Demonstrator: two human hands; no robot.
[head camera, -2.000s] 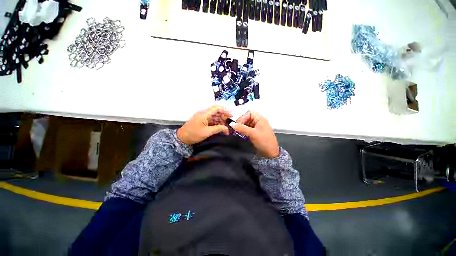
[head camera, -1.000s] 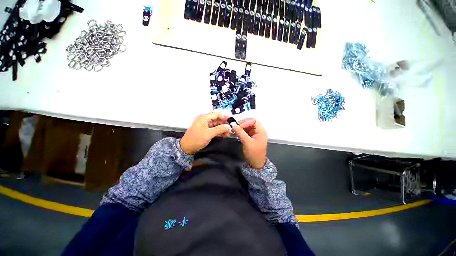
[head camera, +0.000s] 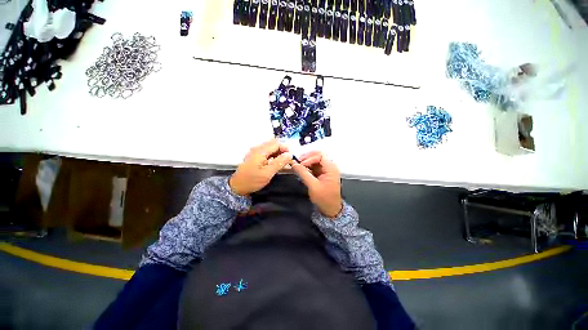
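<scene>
My left hand and my right hand meet at the table's front edge. Both pinch a small black strap piece between fingertips. Most of it is hidden by the fingers, and I cannot tell whether a ring or fitting is on it. Just beyond my hands lies a pile of black fobs with white spots and blue-silver glints.
Silver rings and a black strap heap lie left. A tan board bears rows of black straps. At right are blue-silver fittings, a clear bag and a small carton. A lone piece lies near the board.
The strap piece has turned between my fingertips and less of it shows. My fingers have closed in around it. The whole view has shifted slightly with the head.
</scene>
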